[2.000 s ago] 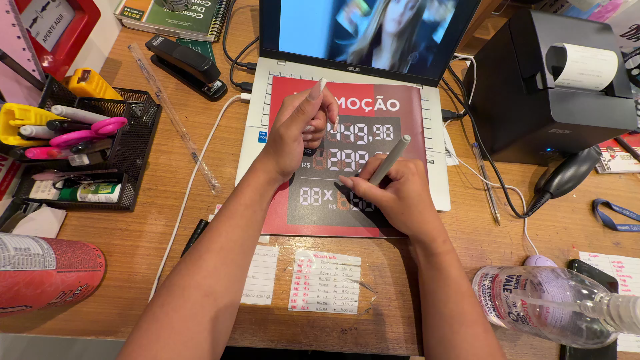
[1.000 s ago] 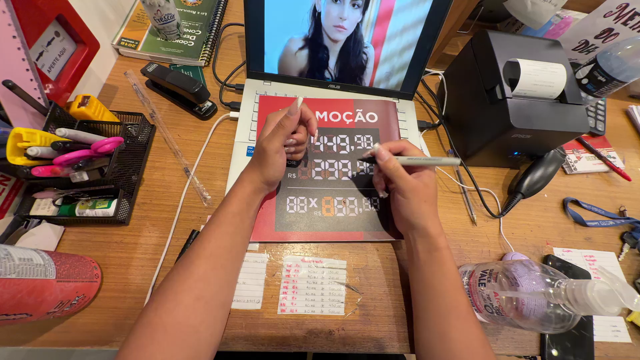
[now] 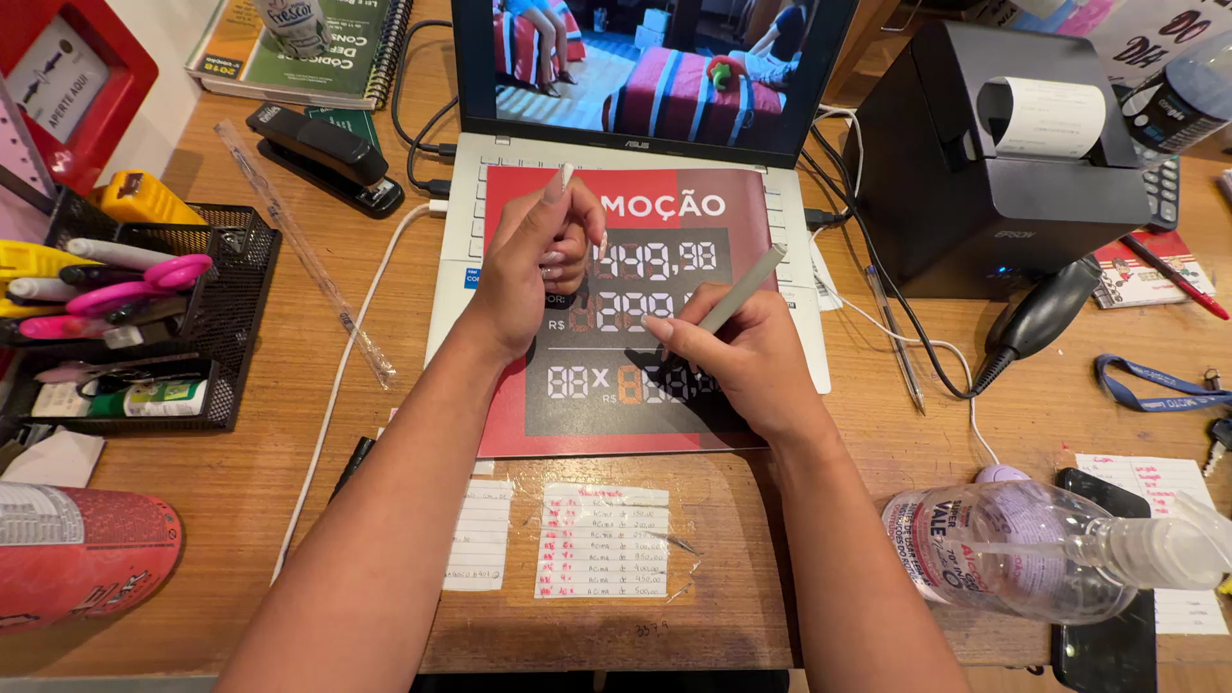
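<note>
A red and dark grey price sign (image 3: 626, 438) lies over the keyboard of a laptop (image 3: 804, 327). My right hand (image 3: 746, 356) is shut on a grey marker pen (image 3: 741, 287), held slanted over the sign's middle price row; its tip is hidden by my fingers. My left hand (image 3: 539, 255) rests over the sign's upper left part, fingers curled and thumb raised, covering some of the heading. Whether it grips anything is hidden by the curled fingers. White segmented digits fill the sign's rows, with a few segments orange or dark red.
Left are a black mesh organizer (image 3: 245, 327) with pens and scissors, a black stapler (image 3: 322, 159), a clear plastic strip (image 3: 308, 260) and a red can (image 3: 87, 558). Right are a receipt printer (image 3: 1001, 192), a barcode scanner (image 3: 1044, 308), a clear pump bottle (image 3: 1020, 549) and a phone (image 3: 1107, 635). Cables run beside the laptop.
The marker, near-level over the upper prices a second ago, now slants upward, and my right hand is lower on the sign. My left hand stays over the upper left. The laptop's picture has changed.
</note>
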